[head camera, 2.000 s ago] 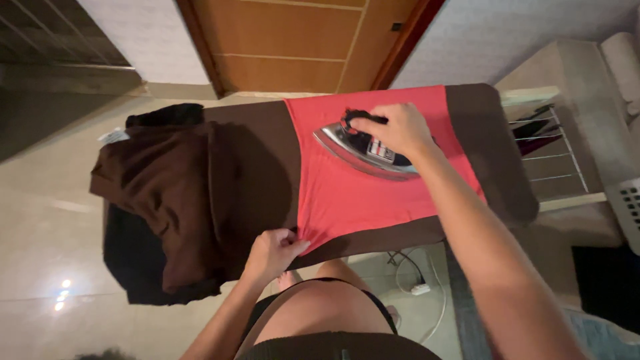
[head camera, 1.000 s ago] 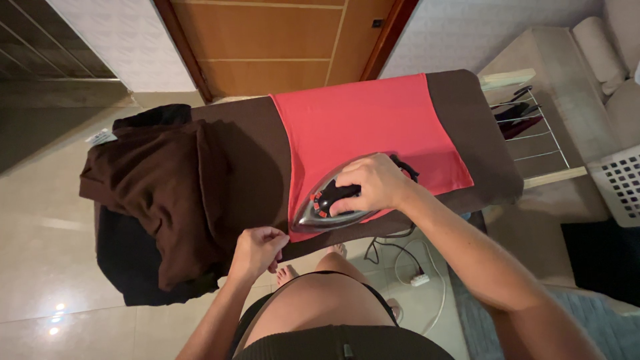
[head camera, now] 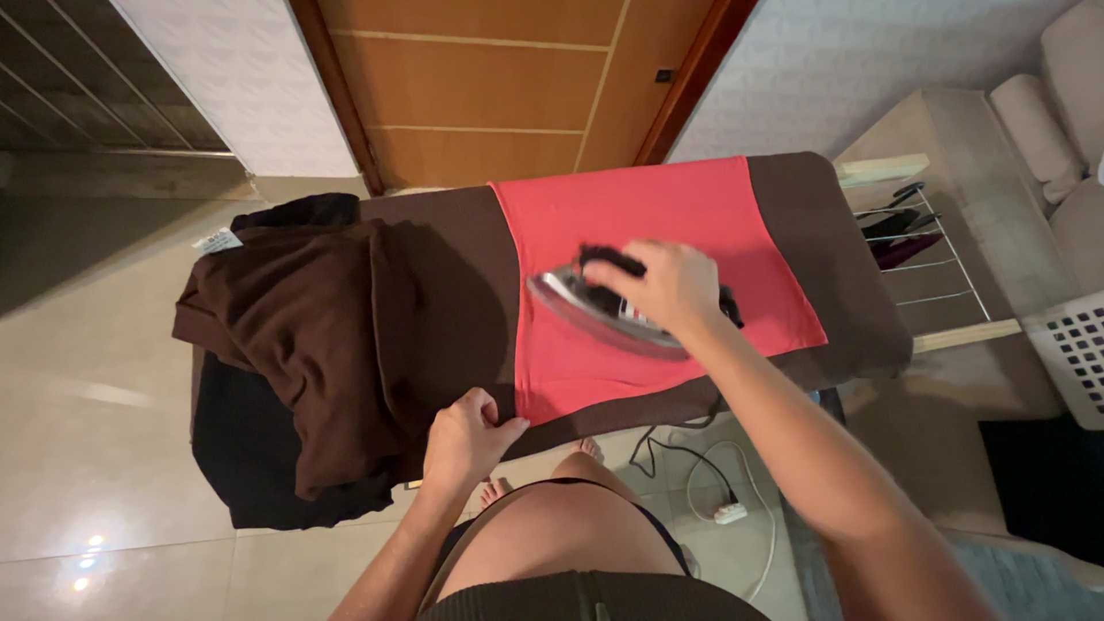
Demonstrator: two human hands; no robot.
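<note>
A coral-red piece of fabric (head camera: 638, 207) lies spread across the brown-covered ironing board (head camera: 466, 276). My right hand (head camera: 668, 280) grips the black handle of a clothes iron (head camera: 604, 302), blurred by motion, its soleplate on the middle of the red fabric and its tip pointing left. With thumb and fingers, my left hand (head camera: 470, 435) pinches the lower left corner of the red fabric at the board's near edge. Left of it, a heap of dark brown cloth (head camera: 302, 319) with a white tag rests over black cloth (head camera: 250, 448) on the board's left end.
Behind the board stands a wooden door (head camera: 483, 86). A wire rack (head camera: 940, 259) with dark items adjoins the board's right end, and a white perforated basket (head camera: 1078, 345) is at the far right. On the floor, a black cord runs to a white extension socket (head camera: 730, 514).
The iron in my right hand has moved from the fabric's near left corner, where it was a second ago, up and right to its middle. My left hand stays by that corner.
</note>
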